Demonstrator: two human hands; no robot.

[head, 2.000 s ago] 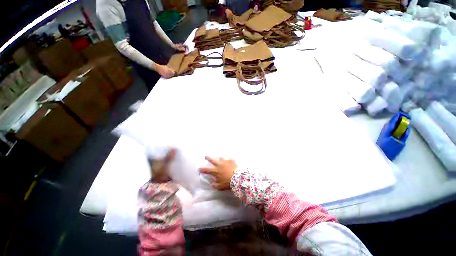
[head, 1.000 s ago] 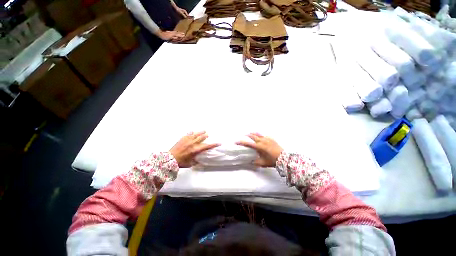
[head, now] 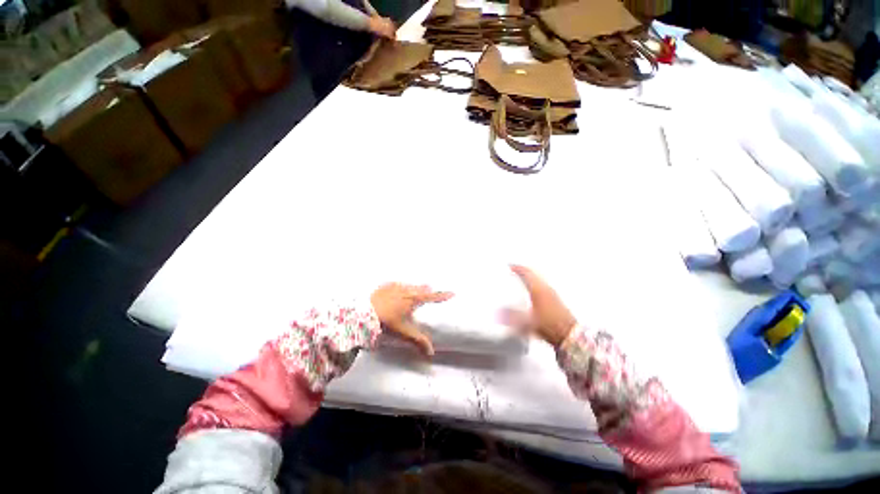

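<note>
A short white paper roll (head: 473, 314) lies on the stack of white sheets (head: 386, 217) near the table's front edge. My left hand (head: 410, 314) is at the roll's left end, thumb and fingers spread around it. My right hand (head: 542, 307) is at its right end, slightly blurred, thumb side towards the roll. Both hands hold the roll between them. White on white makes the roll's outline hard to see.
A blue tape dispenser (head: 767, 336) stands right of the sheets, beside heaped white rolls (head: 791, 183). Brown handbags (head: 526, 92) lie at the far side. Another person's hand (head: 382, 26) touches brown pieces. Cartons (head: 116, 145) stand on the left floor.
My left hand has moved from the far left to the roll. Both hands have come together around a more compact roll, then shifted slightly right. The view has tilted and shifted.
</note>
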